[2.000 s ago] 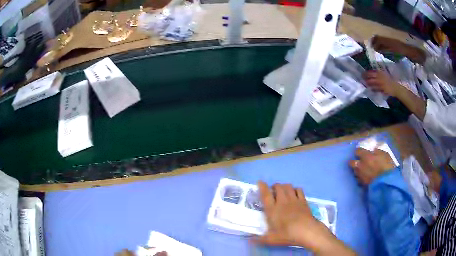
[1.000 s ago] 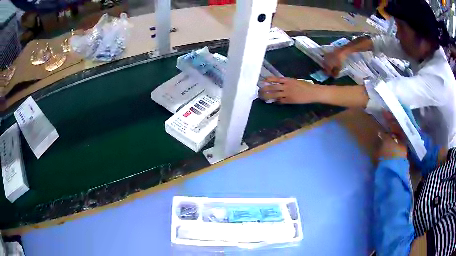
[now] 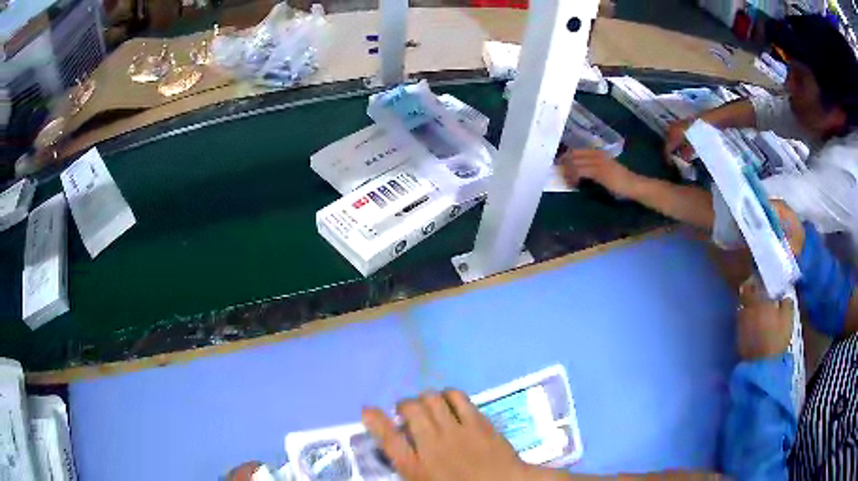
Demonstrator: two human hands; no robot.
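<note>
A white blister tray (image 3: 562, 396) lies tilted on the blue-violet mat in front of me. A dark coil sits in its round left pocket, and a pale blue-and-white piece lies in its right part. My right hand (image 3: 442, 437) lies over the middle of the tray, fingers spread across it; whether it grips the tray is unclear. My left hand (image 3: 246, 471) shows only as fingertips at the bottom edge, beside a small white thing at the tray's left end. The rest of it is cut off.
A green conveyor belt (image 3: 226, 202) carries white cartons (image 3: 376, 221) and a clear tray (image 3: 437, 141). A white post (image 3: 532, 131) stands at its near edge. White cartons (image 3: 47, 437) stand at lower left. At right, a blue-sleeved person (image 3: 767, 404) holds a tray; another reaches over the belt.
Both hands have come into view, the right now over the tray. The tray lies lower and tilted. The blue-sleeved person's tray has shifted, and the cartons behind the post show more fully.
</note>
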